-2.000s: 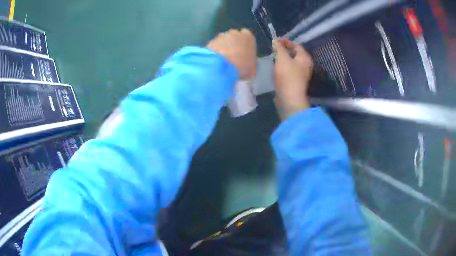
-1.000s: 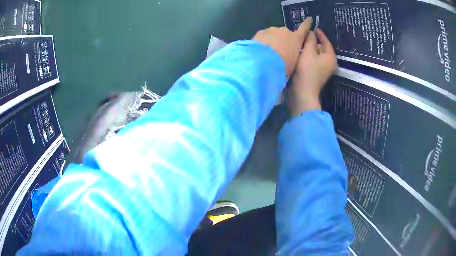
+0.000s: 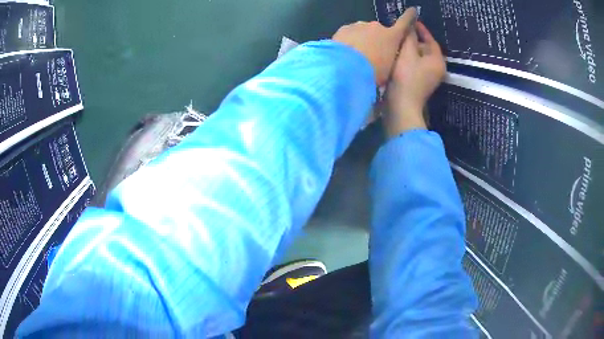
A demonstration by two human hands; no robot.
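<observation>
My left hand (image 3: pixel 371 45) is at the top centre, its index finger stretched against the side panel of a dark TV carton (image 3: pixel 480 26). A white label sheet (image 3: pixel 287 46) shows behind the left sleeve and below the hand; the hand seems closed on it, mostly hidden. My right hand (image 3: pixel 418 71) is beside and partly under the left fingers, its fingers bent up at the same panel. Whether it holds a sticker cannot be told. A small pale spot shows at the fingertips.
More dark cartons with white edges (image 3: pixel 483 136) stand in a row down the right. Another row (image 3: pixel 40 99) stands at the left. Frayed whitish fabric (image 3: pixel 149 145) shows beside the left sleeve. A dark shoe with yellow (image 3: pixel 301 278) is on the green floor (image 3: pixel 165 53).
Both hands have moved right and up from the stretched sheet to the carton's panel. Over the last second they stay together there, shifting slightly up in view.
</observation>
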